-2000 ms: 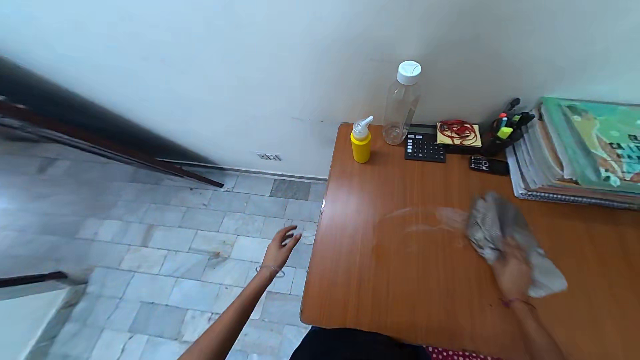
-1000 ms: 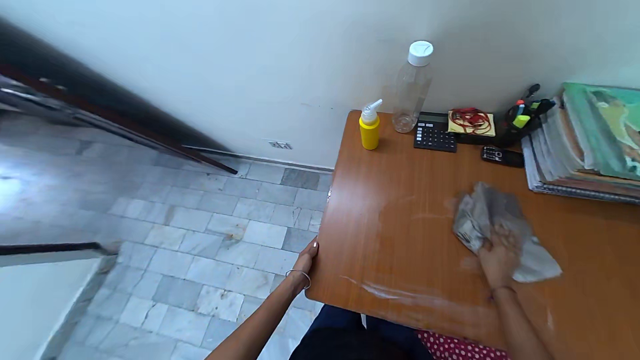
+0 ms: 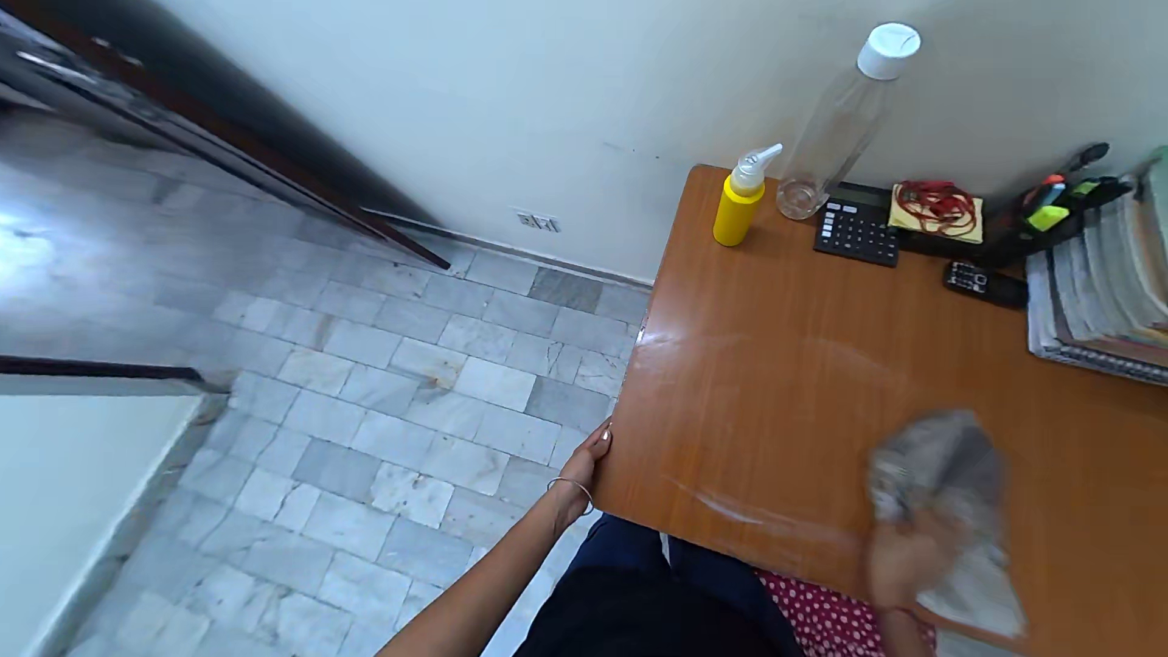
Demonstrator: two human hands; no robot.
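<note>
My right hand (image 3: 917,552), blurred, presses a grey cloth (image 3: 944,465) onto the wooden tabletop (image 3: 757,392), near its front edge. Part of the cloth spreads out beside the wrist. Faint wet streaks shine on the wood left of the cloth. With a bangle at its wrist, my left hand (image 3: 589,456) rests against the table's left edge near the front corner, its fingers partly hidden by the edge. A yellow pump bottle (image 3: 735,212) with a white nozzle stands at the back left corner, beside a tall clear bottle (image 3: 835,128) with a white cap.
Along the back lie a black calculator (image 3: 856,233), a yellow notepad (image 3: 912,224) with red cord on it and a black phone (image 3: 985,284). A pen holder (image 3: 1027,233) and stacked notebooks (image 3: 1095,283) stand at the right. Left is a tiled floor (image 3: 411,456) with an open door (image 3: 274,173).
My left hand has come from above the floor to the table's left edge. My right hand has moved with the cloth toward the front edge.
</note>
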